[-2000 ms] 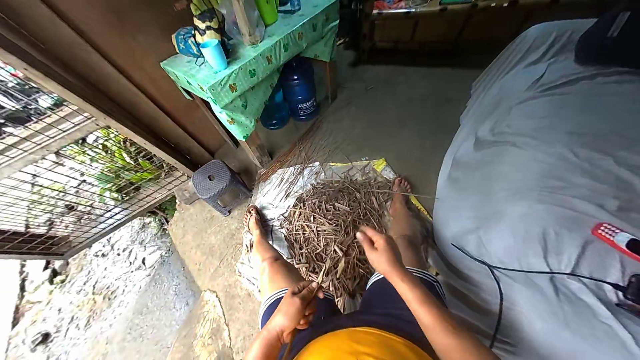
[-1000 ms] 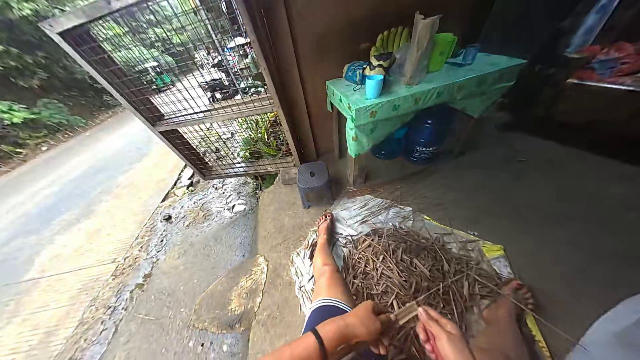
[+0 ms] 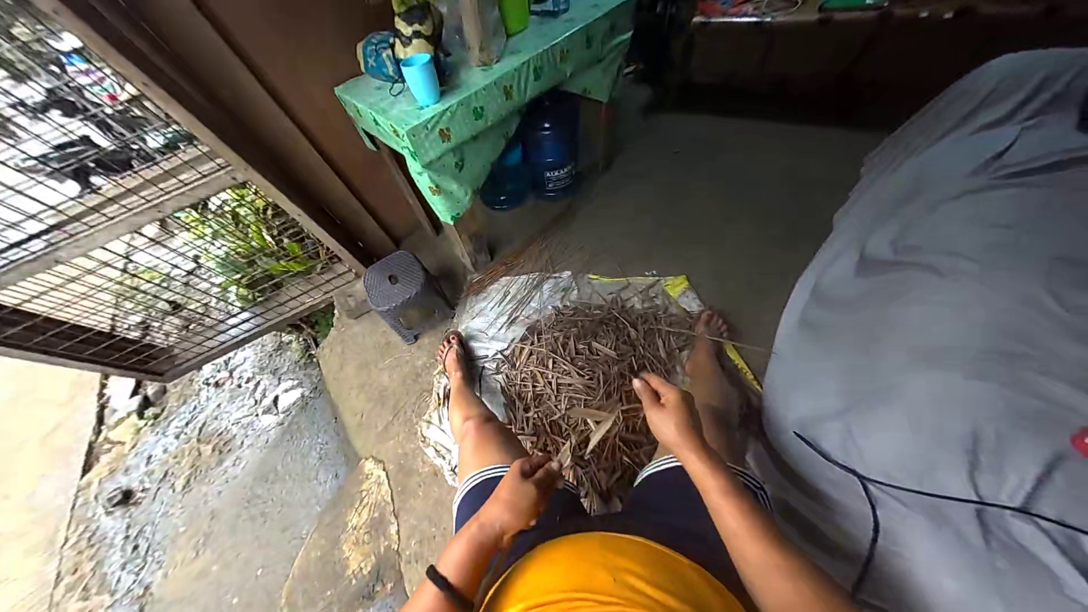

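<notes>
A heap of dry brown leaf strips (image 3: 578,365) lies between my feet on a pale woven plastic sack (image 3: 501,316). My left hand (image 3: 523,493) is over my left thigh, fingers curled, with a small pale tip at the fingertips; what it grips is too small to tell. Above the heap's right side is my right hand (image 3: 673,412), thumb against the curled forefinger. A thin stalk runs rightward beyond it, and whether the hand touches it is unclear. Two pale strips (image 3: 600,429) show between the hands, over the heap. Thin brown sticks (image 3: 518,272) lie at the sack's far edge.
A grey plastic stool (image 3: 406,289) stands beyond my left foot. A table with a green cloth (image 3: 476,110) bears a blue cup (image 3: 421,79); blue water jugs (image 3: 551,149) are beneath. A grey cloth-covered surface (image 3: 943,340) with a black cable is at right, a mesh gate (image 3: 170,212) at left.
My hands were close together on a pale strip one second ago; now they are apart, the right one over the heap. The view has swung back to the right.
</notes>
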